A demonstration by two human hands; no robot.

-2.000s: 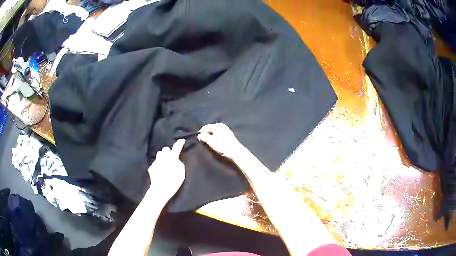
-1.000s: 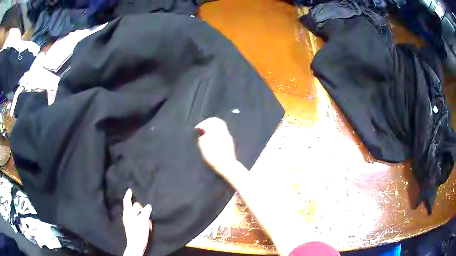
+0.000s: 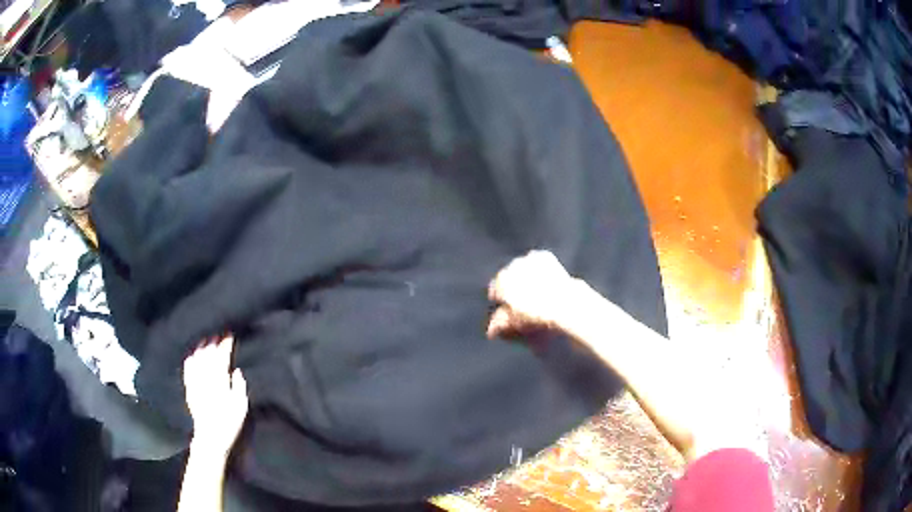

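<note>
A large matt black coat (image 3: 400, 230) lies bunched over the table in front of me, with folds across its middle and a long ridge or slit near its lower left. My left hand (image 3: 214, 375) lies on the coat's lower left part, fingers spread a little; whether it pinches cloth is hard to tell. My right hand (image 3: 527, 293) is on the coat right of centre, its fingers curled in against the cloth. What is between these fingers is hidden. A small pale mark shows on the cloth between my hands.
The orange-brown table (image 3: 680, 150) shows at the right, with glare near its front edge. Other black garments (image 3: 830, 250) lie at the far right. White paper (image 3: 265, 38) is at the back left. A crumpled black-and-white heap (image 3: 80, 300) lies below the table at the left.
The coat has shifted and lies differently, with the long slit now at the lower left instead of upper right. My hands are farther apart than two seconds ago. The camera view has also shifted.
</note>
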